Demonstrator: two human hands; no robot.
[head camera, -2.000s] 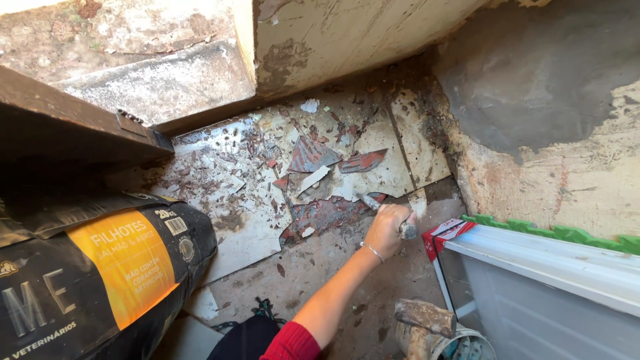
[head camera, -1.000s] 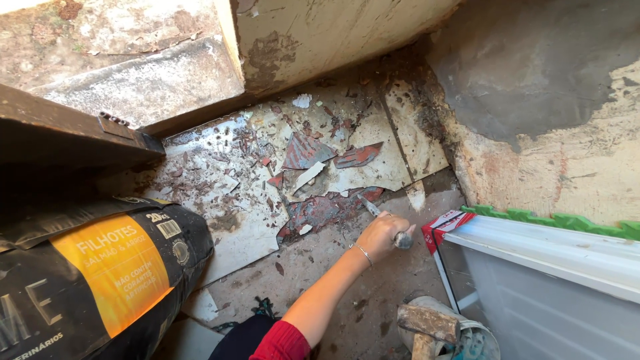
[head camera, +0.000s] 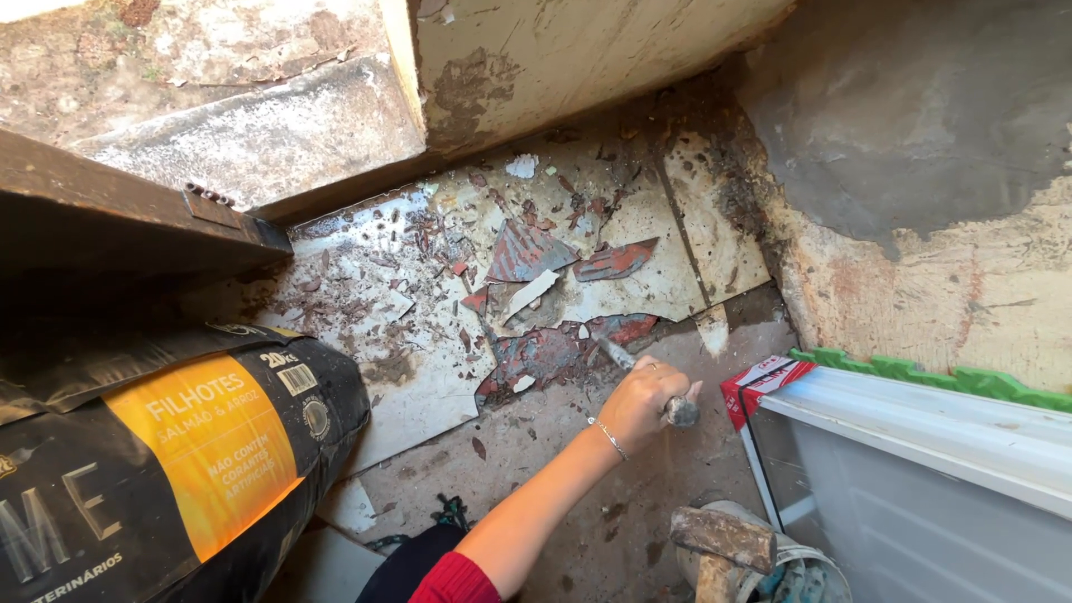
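My left hand (head camera: 645, 398), with a bracelet at the wrist, is closed around a metal chisel (head camera: 617, 353). The chisel slants up and left, its tip at the exposed red and grey patch (head camera: 536, 356) along the broken edge of the pale floor tile (head camera: 662, 293). Its blunt end sticks out below my fingers. Loose tile shards (head camera: 528, 251) and a white sliver (head camera: 531, 293) lie above the patch. At the lower right is a worn hammer (head camera: 724, 538), its handle running out of the bottom of the view; whether it is held is hidden. My right hand is not visible.
A black and orange pet food bag (head camera: 226, 452) lies at left, below a dark metal beam (head camera: 126, 197). At right, a white-framed panel (head camera: 921, 427) stands by green edging (head camera: 946, 377) and a patched wall (head camera: 921, 126). A bucket (head camera: 825, 578) sits beneath the hammer.
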